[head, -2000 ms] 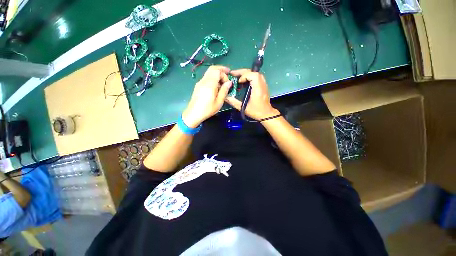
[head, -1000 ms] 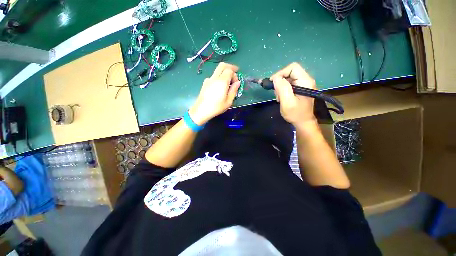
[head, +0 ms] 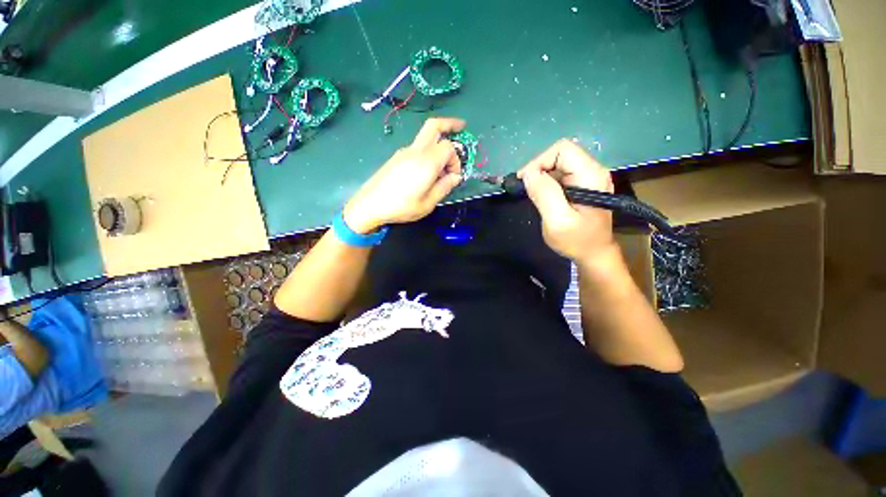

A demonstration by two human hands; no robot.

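Observation:
My left hand [head: 408, 184], with a blue wristband, holds a green ring circuit board [head: 467, 153] near the bench's front edge. Fingers cover part of the board. My right hand [head: 571, 202] holds a black soldering iron [head: 600, 199] by its handle. The iron's thin tip points left and meets or nearly meets the lower edge of the board; exact contact is too small to tell. Another ring board [head: 436, 72] with white, red and black lead wires [head: 393, 94] lies on the green bench behind my hands.
More ring boards [head: 316, 102] lie at the back left. A stator [head: 120, 215] stands on a cardboard sheet [head: 175, 184]. Below are a carton of stators [head: 255, 291], clear trays [head: 146, 335] and a carton of metallic parts [head: 683, 267]. A fan [head: 664, 8] is at the back right. A person's blue sleeve shows lower left.
My right hand has moved right, away from my left hand, and the iron has swung from pointing up to pointing left at the held board. In the last second, my left fingers have shifted on the board.

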